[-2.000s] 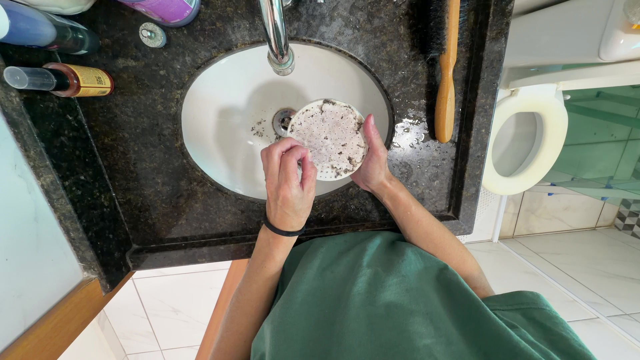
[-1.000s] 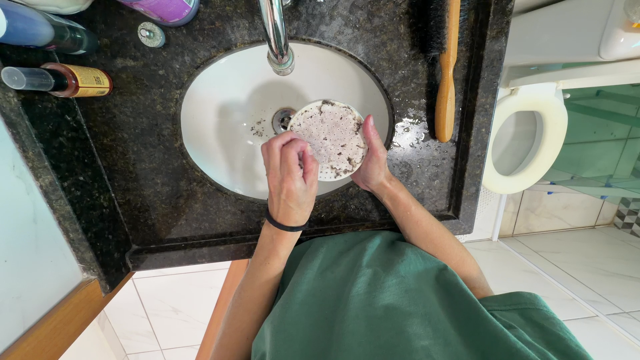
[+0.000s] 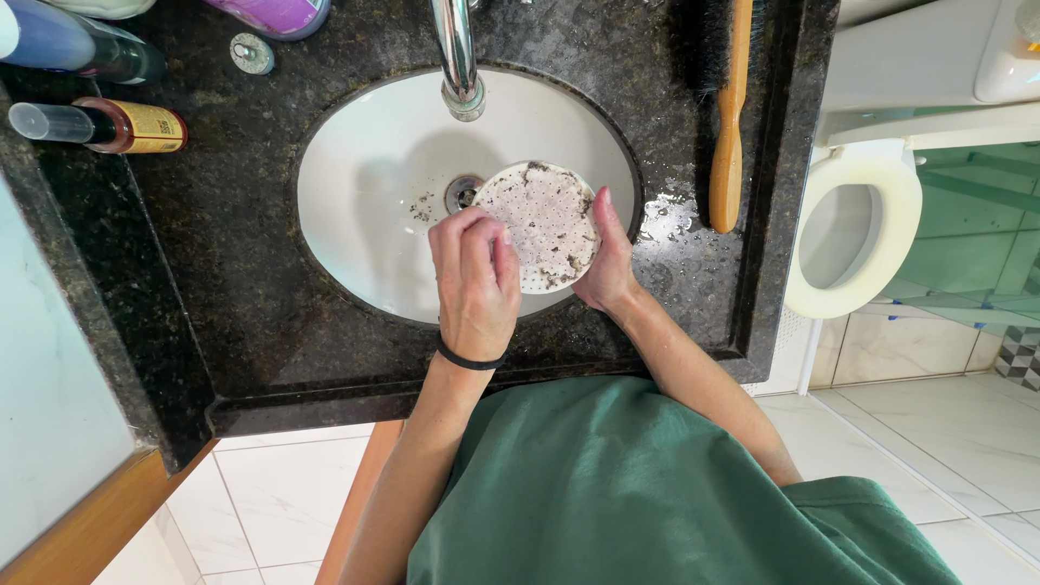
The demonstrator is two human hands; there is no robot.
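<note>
Over the oval white sink basin (image 3: 366,244), my right hand (image 3: 609,256) holds a round, perforated white disc (image 3: 544,223), likely a shower head faceplate, by its right edge. Dark grime clings to the disc's rim and face. My left hand (image 3: 479,276), with a black band at the wrist, has its fingers bent together against the disc's lower left edge; whether they pinch anything cannot be seen. Dark specks lie in the basin to the left of the metal drain (image 3: 465,193), which the disc partly overlaps.
A chrome faucet (image 3: 459,65) reaches over the basin. On the dark stone counter (image 3: 236,244) are a wooden-handled brush (image 3: 727,162) at right, and at left an amber bottle (image 3: 138,126), a purple bottle (image 3: 280,12) and a small capped container (image 3: 252,54). A toilet (image 3: 902,219) stands at right.
</note>
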